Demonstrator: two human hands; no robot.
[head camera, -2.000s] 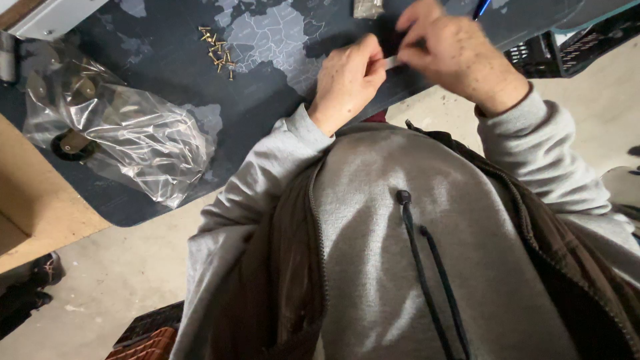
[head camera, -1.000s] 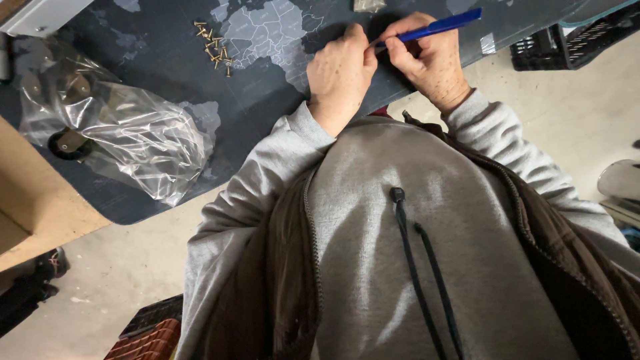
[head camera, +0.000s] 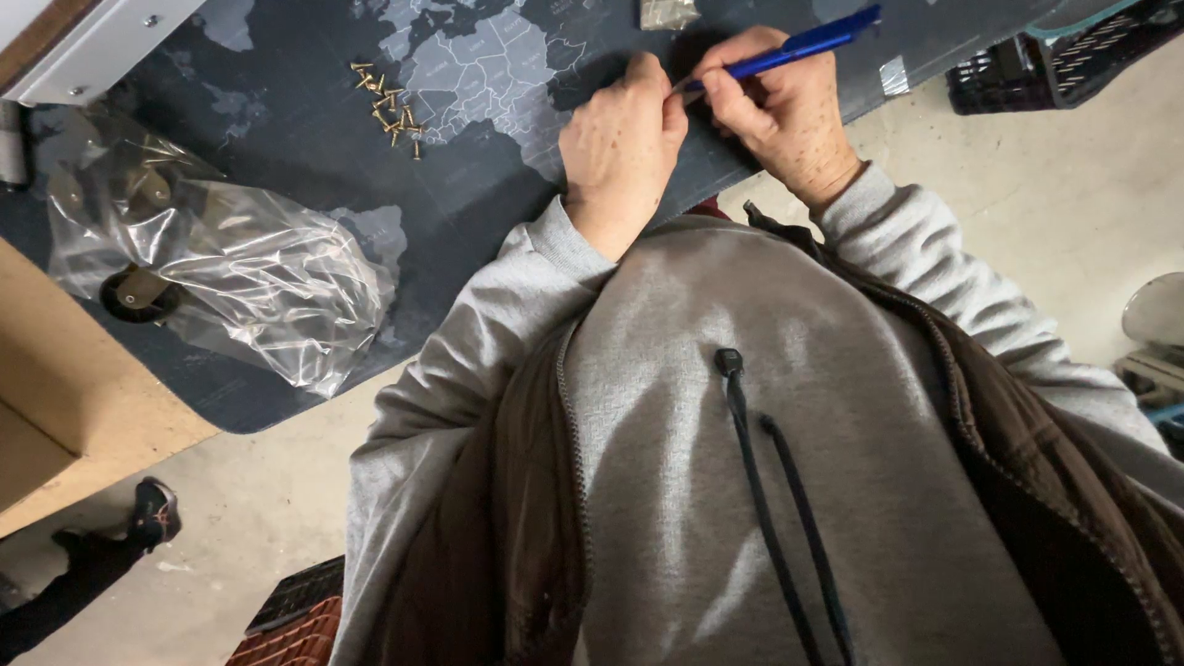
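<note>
My right hand (head camera: 777, 106) grips a blue pen (head camera: 803, 43), whose tip end points at the fingertips of my left hand (head camera: 624, 148). Between the left thumb and forefinger a small pale piece (head camera: 682, 91) shows, mostly hidden by the fingers. Both hands are close together over the front edge of a dark desk mat printed with a world map (head camera: 481, 79). To their left lie several brass-coloured screws (head camera: 393, 109) in a loose group. A small clear packet (head camera: 668, 13) sits just beyond the hands.
A clear plastic bag (head camera: 268, 277) holding caster wheels (head camera: 139, 294) lies at the left. Beyond it is a white metal part (head camera: 102, 55). A wooden box (head camera: 83, 388) adjoins the mat's left edge. A black crate (head camera: 1027, 74) is at upper right. Another person's shoe (head camera: 155, 513) shows lower left.
The blue pen, lying near the top edge two seconds ago, is now in my right hand. That hand has come back close to the left one.
</note>
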